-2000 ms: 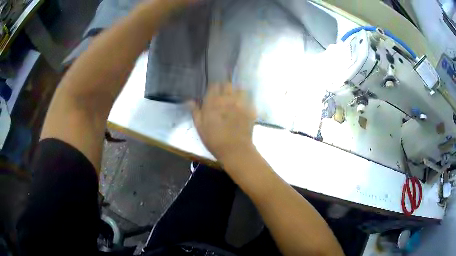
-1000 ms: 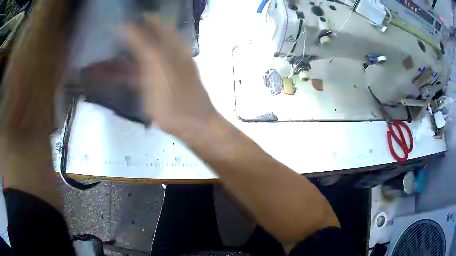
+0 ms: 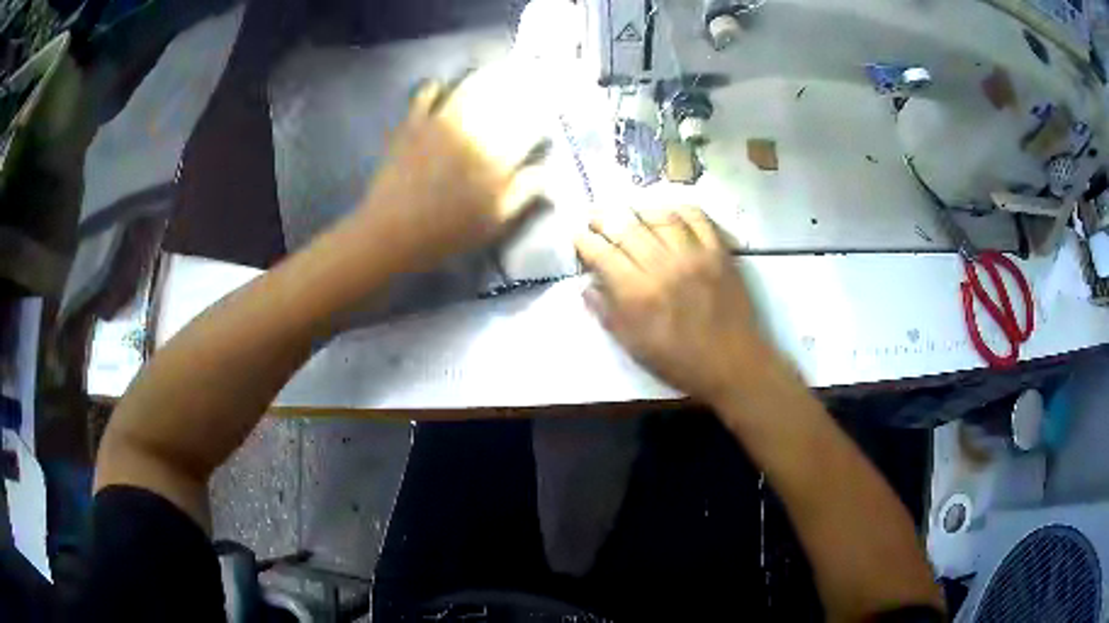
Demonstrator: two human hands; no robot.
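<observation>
A grey fabric panel [image 3: 335, 134] lies on the white table, its right part washed out by the lamp near the needle. My left hand [image 3: 444, 177] is on the panel with fingers spread and bent, slightly blurred. My right hand [image 3: 663, 274] lies at the panel's right front edge, just in front of the needle area; whether its fingertips grip cloth is unclear. The off-white sewing machine [image 3: 839, 158] stands behind and to the right. A dark panel [image 3: 225, 183] lies left of and under the grey one.
Red-handled scissors [image 3: 997, 308] rest at the right of the machine bed. More grey cloth [image 3: 152, 134] hangs at the left. The table's wooden front edge [image 3: 487, 411] is close to my body. A white box fan [image 3: 1040, 578] stands at lower right.
The view has shifted. Both hands have moved from the cloth at the left towards the needle, and the grey panel now lies spread beside the machine. The left hand is now in view on it.
</observation>
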